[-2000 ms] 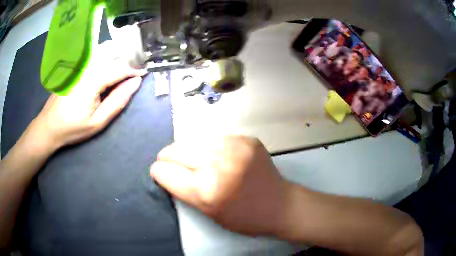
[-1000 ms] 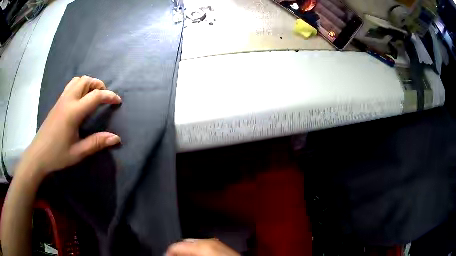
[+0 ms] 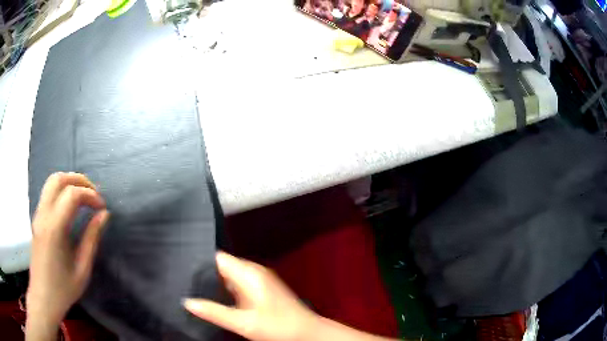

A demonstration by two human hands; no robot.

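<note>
A dark grey cut panel (image 3: 140,153) lies on the white sewing table and hangs over its front edge. Its far end reaches the metal needle area (image 3: 183,12) of the machine at the top. My left hand (image 3: 70,226) is on the panel's left side, fingers curled, thumb and fingertips near each other; whether it pinches cloth is unclear. My right hand (image 3: 256,300) is at the panel's right edge, below the table edge, slightly blurred, with thumb over the cloth and fingers at the edge. A faint rectangular outline shows on the panel.
A phone (image 3: 373,25) with a picture on it lies at the top, beside a yellow lump (image 3: 348,44) and thin pens (image 3: 452,62). A dark strip (image 3: 511,86) crosses the table's right end. Grey cloth (image 3: 512,220) hangs at right. Red cloth (image 3: 319,260) shows below the table.
The view has shifted, so the table's right end shows more. My right hand has come up from the bottom edge to the panel's right edge. My left hand's fingers have drawn closer together.
</note>
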